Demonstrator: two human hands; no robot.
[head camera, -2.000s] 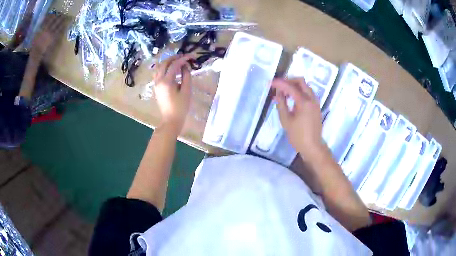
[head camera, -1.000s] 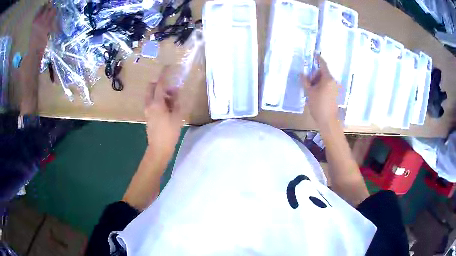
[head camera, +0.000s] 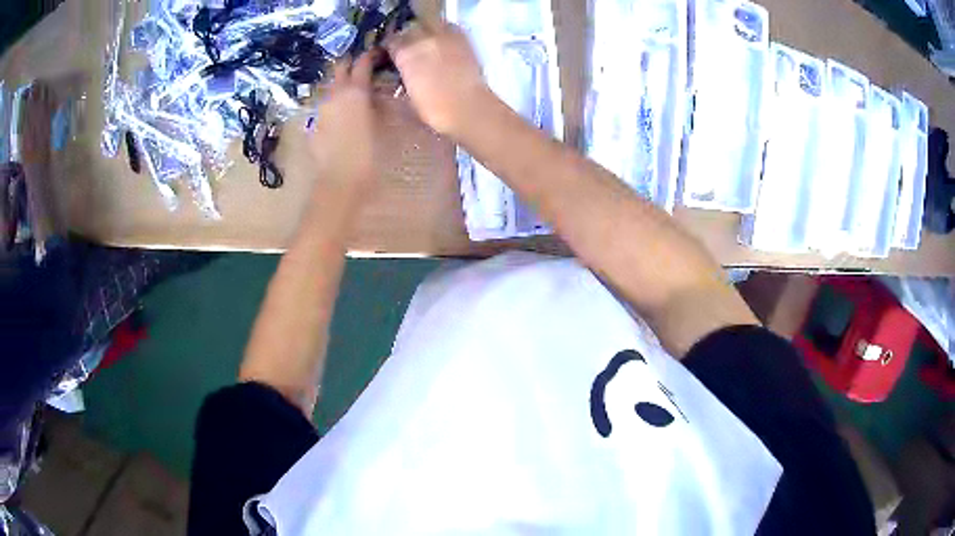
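Observation:
My right hand (head camera: 438, 79) reaches across to the left, to the edge of the mixed parts pile (head camera: 283, 47) of black cables and shiny clear bags. Its fingers are at a dark cable; the grip is unclear. My left hand (head camera: 343, 120) is blurred just left of it, and its fingers are hard to make out. A coiled black charging cable (head camera: 262, 141) lies at the pile's near side. A whitish blister tray (head camera: 508, 136) lies right of my hands, partly covered by my right forearm. A second tray (head camera: 634, 105) lies beyond it.
More whitish trays (head camera: 726, 115) continue in a row to the right. A dark bundle (head camera: 939, 178) lies at the row's far end. A neighbouring person's blurred arm (head camera: 44, 147) is at the left. A red box (head camera: 859, 340) stands below the table's near edge at the right.
My right hand has moved from the trays left to the pile. My left hand has moved up to the pile, and the clear bag once near it is no longer distinct there.

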